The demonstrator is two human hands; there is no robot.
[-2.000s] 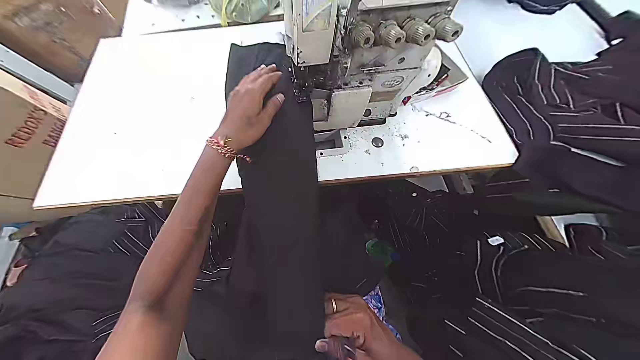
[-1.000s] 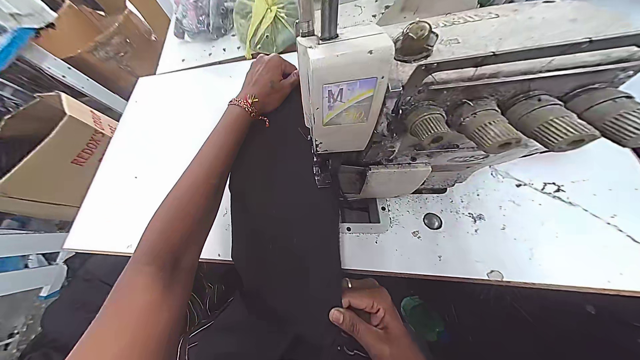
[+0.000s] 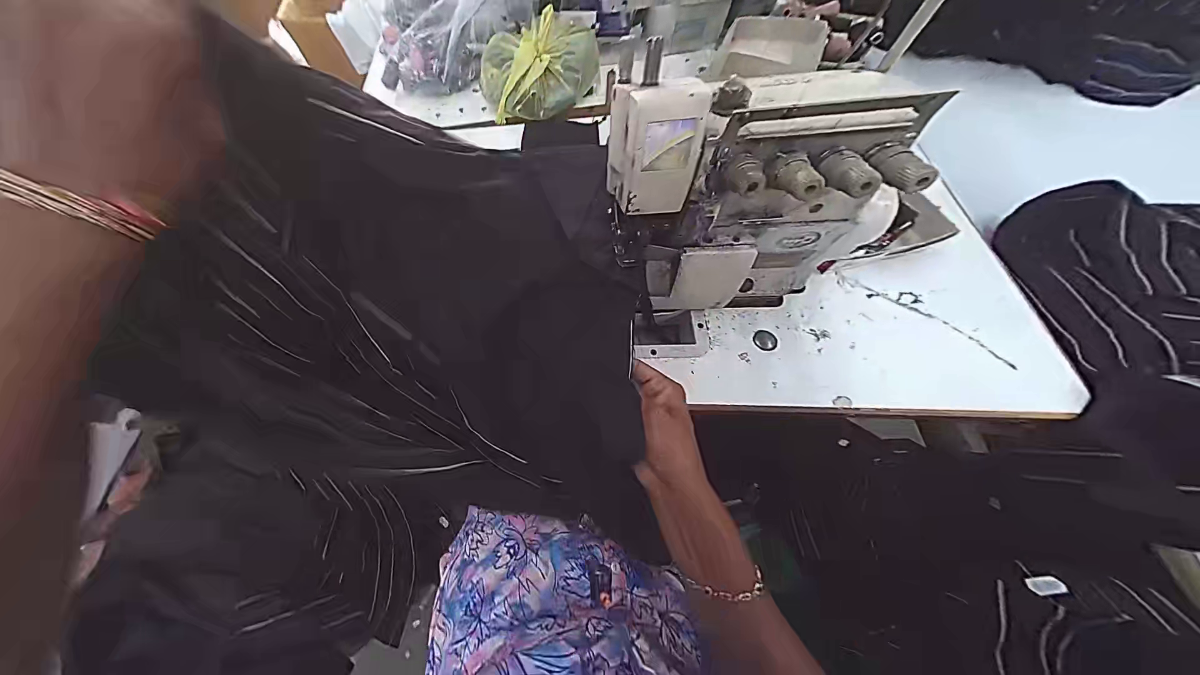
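Note:
A large piece of black fabric with white thread lines (image 3: 403,309) spans the left and middle of the head view. Its right edge lies by the needle area of an overlock sewing machine (image 3: 797,187). My left hand (image 3: 112,103), blurred and close to the camera, is raised at the upper left against the fabric; its fingers are not clearly seen. At the table's front edge, just below the machine's needle plate, my right hand (image 3: 661,403) grips the fabric's right edge, its fingers partly hidden behind the cloth.
The white sewing table (image 3: 900,347) bears lint and loose thread. Behind stand a yellow-green plastic bag (image 3: 541,66), a clear bag of items (image 3: 441,47) and an open box (image 3: 771,47). More black striped fabric (image 3: 1106,272) lies at the right. Patterned cloth (image 3: 562,600) shows below.
My left hand has left the fabric beside the machine and come up close to the camera at the left. The cloth is now lifted and spread out over the left side of the table.

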